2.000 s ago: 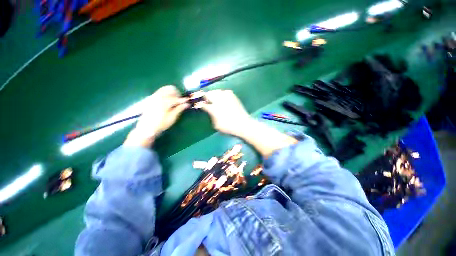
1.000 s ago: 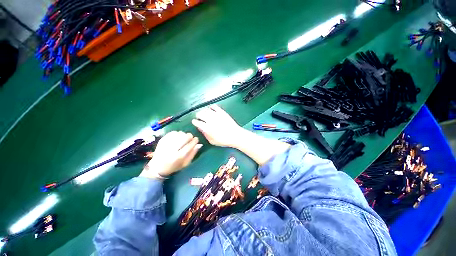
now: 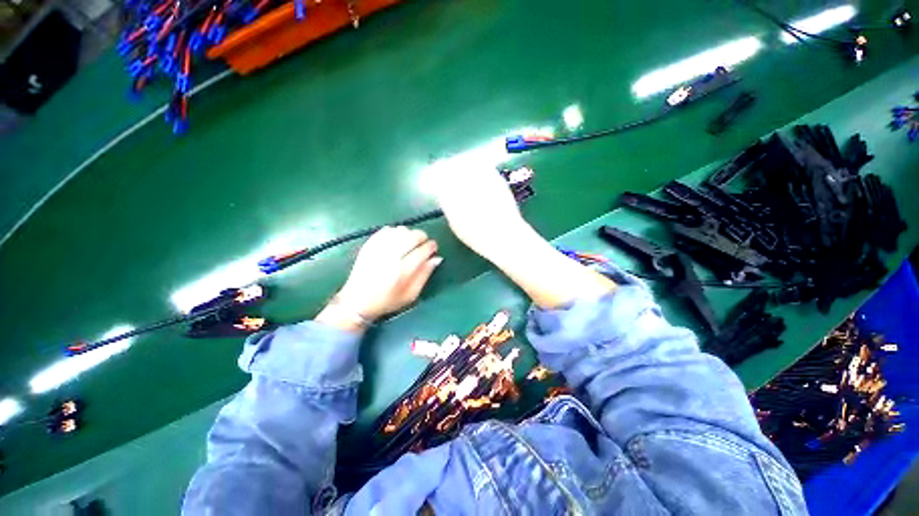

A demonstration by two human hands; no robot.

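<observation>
A black cable lead (image 3: 343,240) lies on the dark green belt (image 3: 333,131), its blue plug (image 3: 269,264) at the left and its metal end (image 3: 520,179) at the right beside a dark plastic part. My right hand (image 3: 478,207) is over this lead near the metal end; glare washes out its fingers and whether it grips is unclear. My left hand (image 3: 388,274) is just below the cable, fingers curled, with nothing visible in it. Another lead (image 3: 151,332) with black parts at its coppery end lies to the left.
Black plastic housings (image 3: 786,217) are heaped at right. Coppery-ended leads (image 3: 458,378) lie close to my body. A blue bin (image 3: 867,474) is at lower right, an orange-red bin (image 3: 292,35) with blue-tipped leads at the far left. More leads (image 3: 605,132) lie up the belt.
My right hand has moved up and right onto the belt, over the lead. My left hand has moved slightly right and up. The view has shifted, and the leads' positions on the belt differ.
</observation>
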